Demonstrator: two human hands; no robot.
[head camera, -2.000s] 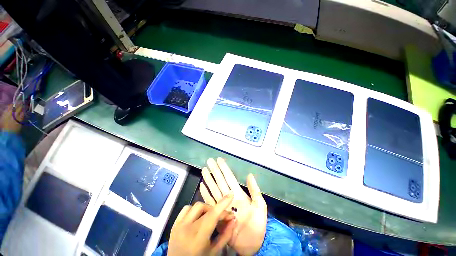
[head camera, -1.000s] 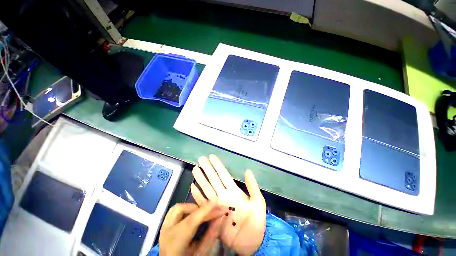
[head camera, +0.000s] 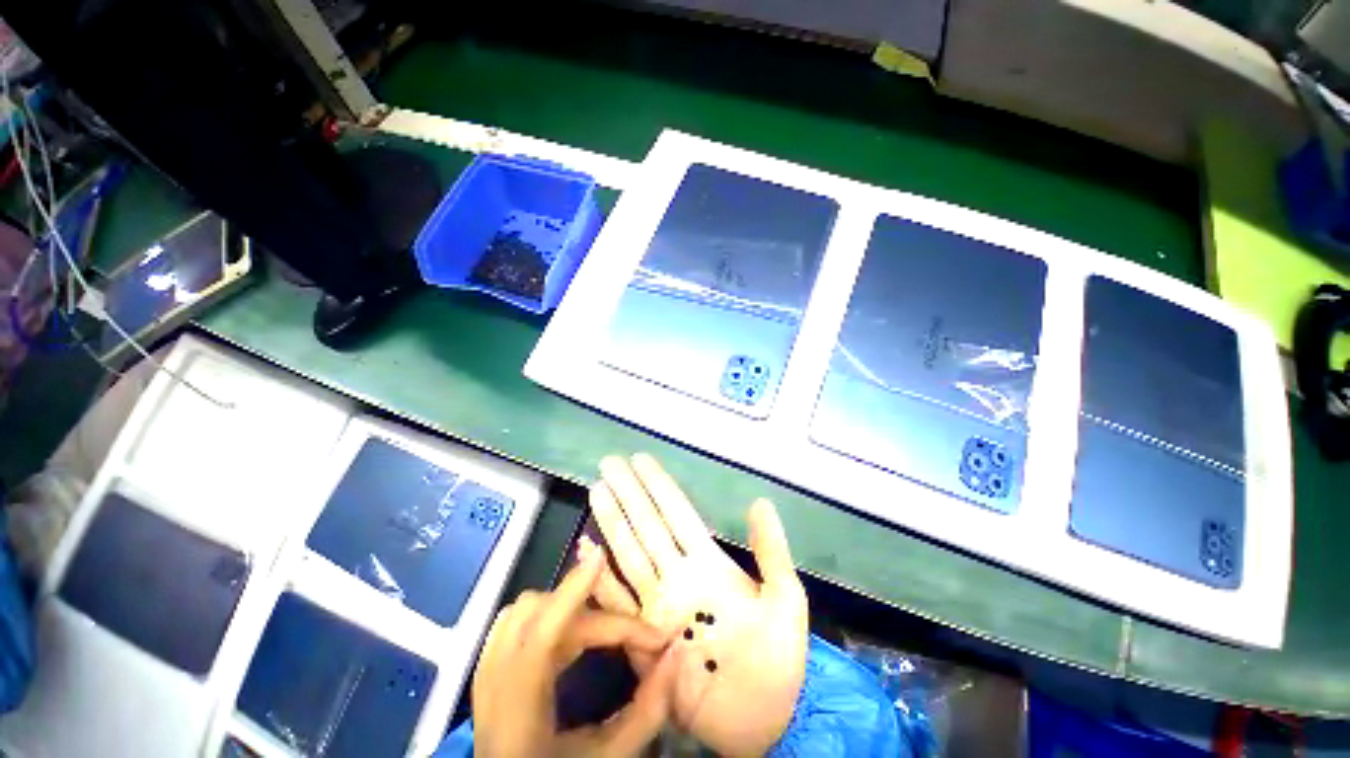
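My right hand (head camera: 740, 629) is palm up below the bench edge, fingers spread, with several tiny black pieces (head camera: 711, 665) on the palm. My left hand (head camera: 541, 659) has thumb and forefinger close together at that palm, beside the pieces. Whether a piece is between them cannot be told. A white foam tray (head camera: 585, 363) on the bench holds three blue tablets (head camera: 933, 333), backs up, camera rings in their near right corners. Film creases and glare show on them. A blue parts bin (head camera: 570, 264) left of the tray holds a heap of black pieces.
Another white tray (head camera: 185, 430) with several tablets is at lower left. A black monitor stand (head camera: 318, 222) is beside the bin. A pale-framed device (head camera: 170, 282) with cables is at far left. A yellow-green board (head camera: 1251, 208) and black loop (head camera: 1322, 363) are at right. A blue sleeve shows at the left edge.
My left thumb and forefinger moved slightly over the right palm, and more black pieces now show there. The view has shifted a little.
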